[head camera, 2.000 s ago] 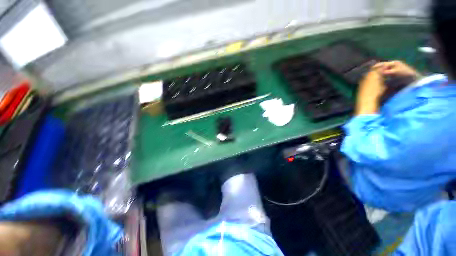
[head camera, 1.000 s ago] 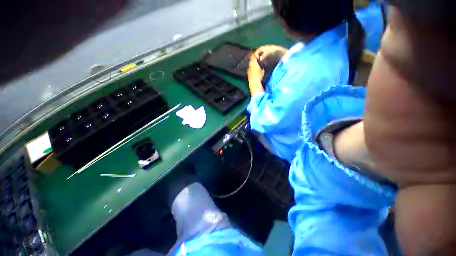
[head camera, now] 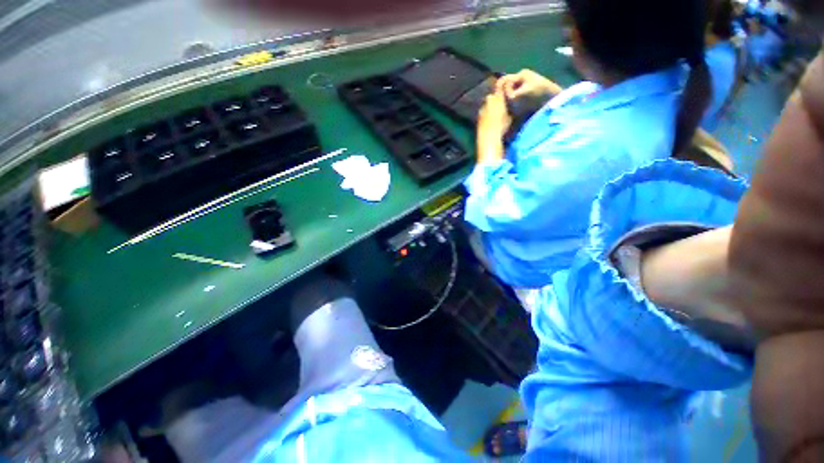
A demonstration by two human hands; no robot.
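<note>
My right hand (head camera: pixel 788 262) is very close to the camera at the right edge, blurred and cut off; its fingers are not visible. Its blue sleeve cuff (head camera: pixel 632 226) hangs open around the forearm. My left hand cannot be made out; a dark reddish blur at the top edge is unclear. On the green bench (head camera: pixel 117 307), nearest in front of me, lies a small black fixture (head camera: pixel 267 228) with a pale piece at its front end. A short pale stick (head camera: pixel 209 261) lies left of it. No hand touches either.
Black pocket trays (head camera: pixel 217 172) stand behind long thin strips (head camera: pixel 226 197). A crumpled white tissue (head camera: pixel 363 177), another black tray (head camera: pixel 407 131), a small box (head camera: pixel 70 194) and a clear blister tray (head camera: pixel 32 362) also show. A neighbour (head camera: pixel 560 172) sits at right. A cable (head camera: pixel 434 312) loops below the bench.
The view has swung to the right since two seconds ago. My right forearm has come in close at the right edge; the blurred arm at lower left has left view. The fixture lies unmoved on the bench.
</note>
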